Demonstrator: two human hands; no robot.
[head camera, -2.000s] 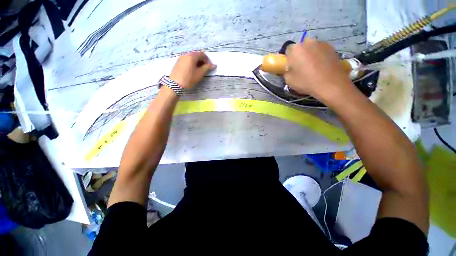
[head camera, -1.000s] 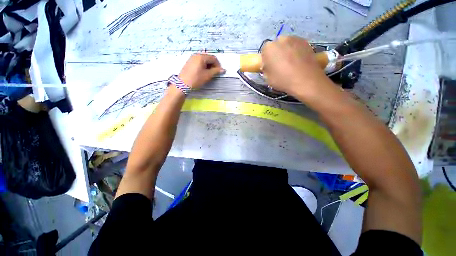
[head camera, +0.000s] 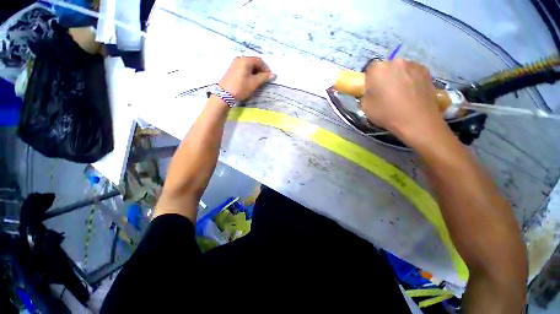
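The white curved piece (head camera: 301, 72) lies across the pale pressing table between my hands. My left hand (head camera: 247, 78) is curled with its fingertips together on the piece. My right hand (head camera: 402, 95) grips the tan wooden handle of the steam iron (head camera: 350, 114), whose pointed metal front rests on the piece and faces my left hand. The blue end of a pen (head camera: 395, 51) sticks up from my right hand. The yellow curved template (head camera: 362, 156) lies nearer me on the table; my left wrist and right forearm cover its ends.
Dark pen lines (head camera: 202, 30) mark the table. The iron's black hose and coiled yellowish cord (head camera: 522, 72) run off to the right. A black plastic bag (head camera: 67, 101) hangs at left. Yellow scraps (head camera: 227, 225) and a blue crate (head camera: 399, 268) are below the table edge.
The view has turned, so the table edge slopes down to the right. My left hand stays by the white piece. Between the last two frames the gap between iron and left hand has widened.
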